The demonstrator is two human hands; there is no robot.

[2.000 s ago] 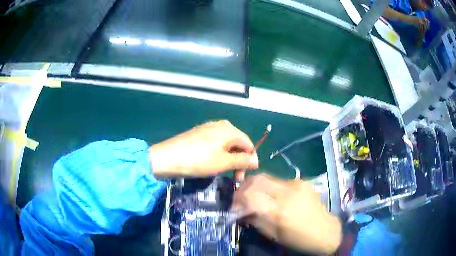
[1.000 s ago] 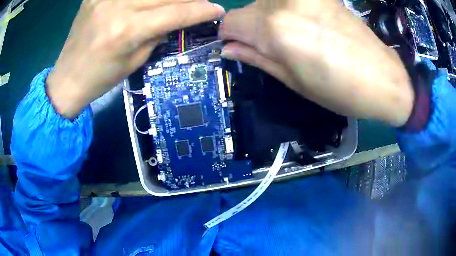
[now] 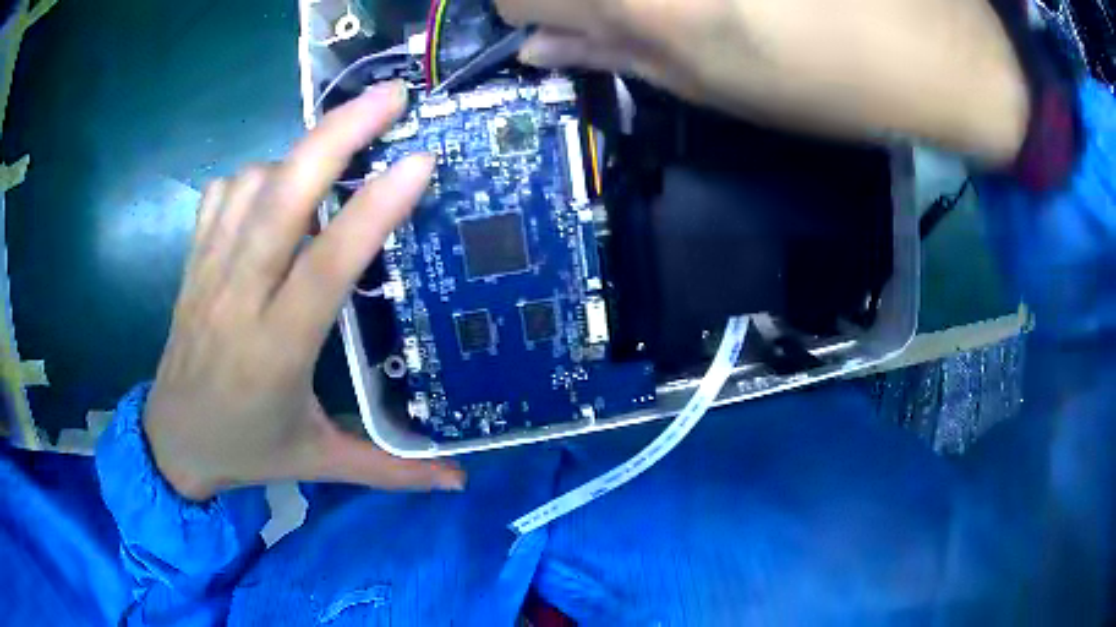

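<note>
The blue circuit board (image 3: pixel 492 306) lies in the pale housing (image 3: pixel 903 306), beside the black inner cover (image 3: pixel 759 233). My left hand (image 3: pixel 275 294) has its fingers spread over the board's upper left edge; its thumb lies by the housing's lower left corner. Nothing is seen gripped in it. My right hand (image 3: pixel 734 49), cut off by the top edge, holds slim grey tweezers (image 3: pixel 487 61). Their tip is at the multicoloured wires (image 3: pixel 435 43), near the sockets on the board's top edge. Whether the plug is seated cannot be told.
A flat white ribbon cable (image 3: pixel 661 459) hangs from the black cover over the housing's front edge. Thin white wires run along the board's left side. The green bench (image 3: pixel 86 245) lies at the left. Clear gridded plastic (image 3: pixel 948 398) is at the lower right.
The housing now shows slightly more to the right. My left hand has come down from the top to the board's left side. Tweezers now show in my right hand at the coloured wires.
</note>
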